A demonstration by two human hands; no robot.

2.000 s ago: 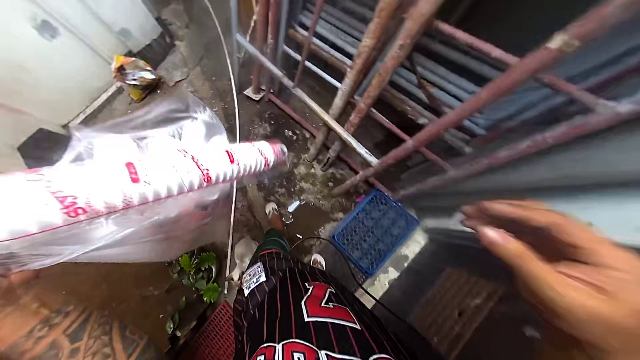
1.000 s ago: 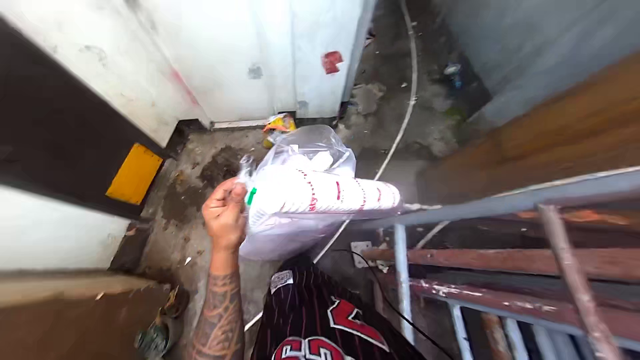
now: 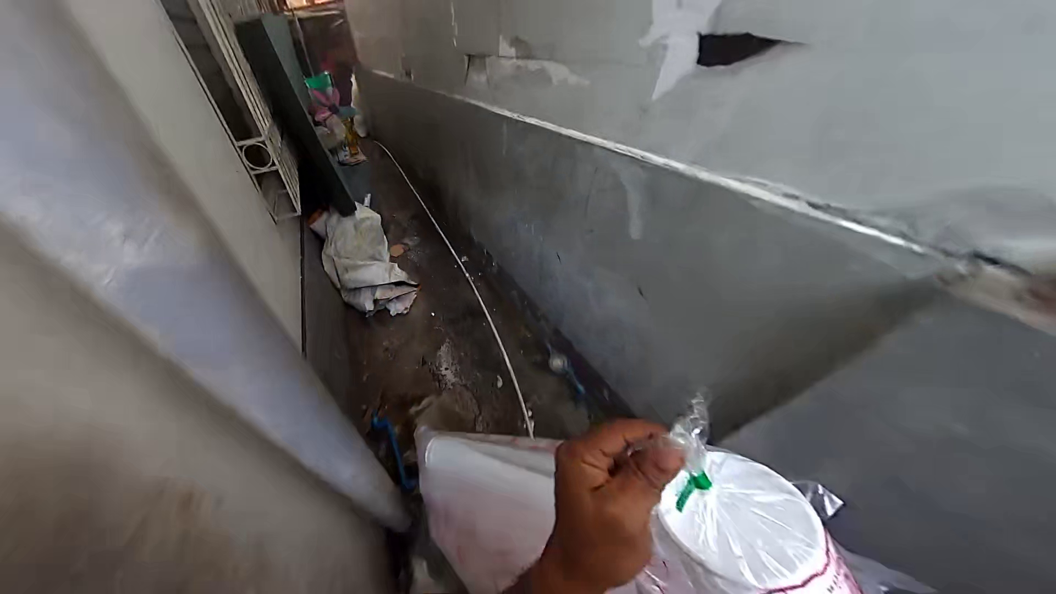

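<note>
One hand, seemingly my left hand (image 3: 610, 503), pinches the twisted neck of a clear plastic bag at the bottom of the view. Green tape (image 3: 693, 490) binds the neck just beside the fingertips. Inside the clear wrap, a stack of white cups (image 3: 747, 524) with red print shows its round end, right of the hand. A second white and pinkish bundle (image 3: 487, 495) in clear plastic hangs left of the hand. The lower parts of both are cut off by the frame edge. My right hand is out of view.
A narrow passage runs between a grey wall (image 3: 627, 223) and a pale wall (image 3: 206, 190). On its floor lie a crumpled white sack (image 3: 359, 256) and a thin white hose (image 3: 470, 280). A dark board (image 3: 297, 107) leans by a metal grille (image 3: 260, 155) at left.
The view has swung from the metal bars and doorway to a narrow passage. My right hand, seen two seconds ago, is out of view. The bag neck is still in a hand.
</note>
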